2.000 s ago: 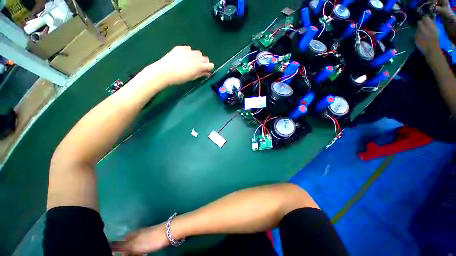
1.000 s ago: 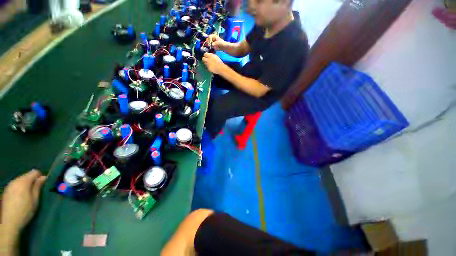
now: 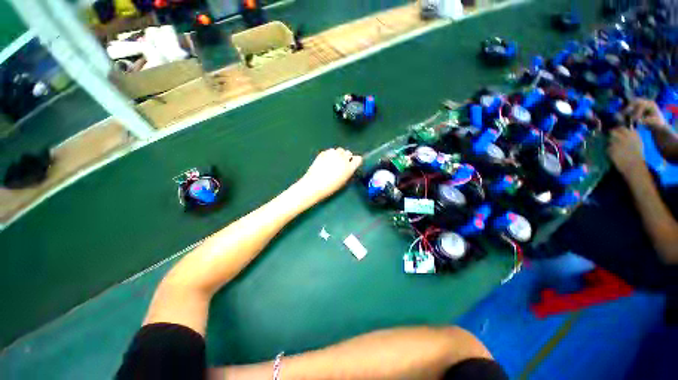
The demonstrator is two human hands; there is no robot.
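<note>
My left hand rests at the bench edge beside the belt, left of the piled units, with fingers curled and together. Its palm side is hidden, and no object shows in it. My right forearm crosses the bottom of the picture with a bracelet at the wrist; the hand is cut off by the lower edge. Wired inner units with silver discs, blue cylinders, green boards and red and white wires lie heaped on the green bench. A white tag-like piece and a white scrap lie left of the heap.
Several single units sit on the green belt, one at the left and one beyond my left hand. Cardboard trays stand on the far shelf. A neighbour's hands are at the right. A red object lies over the blue floor.
The view swung right to a seated neighbour and a blue crate, then back left. My left hand stays by the heap. My right hand has left the picture. Belt units have shifted leftward past the heap.
</note>
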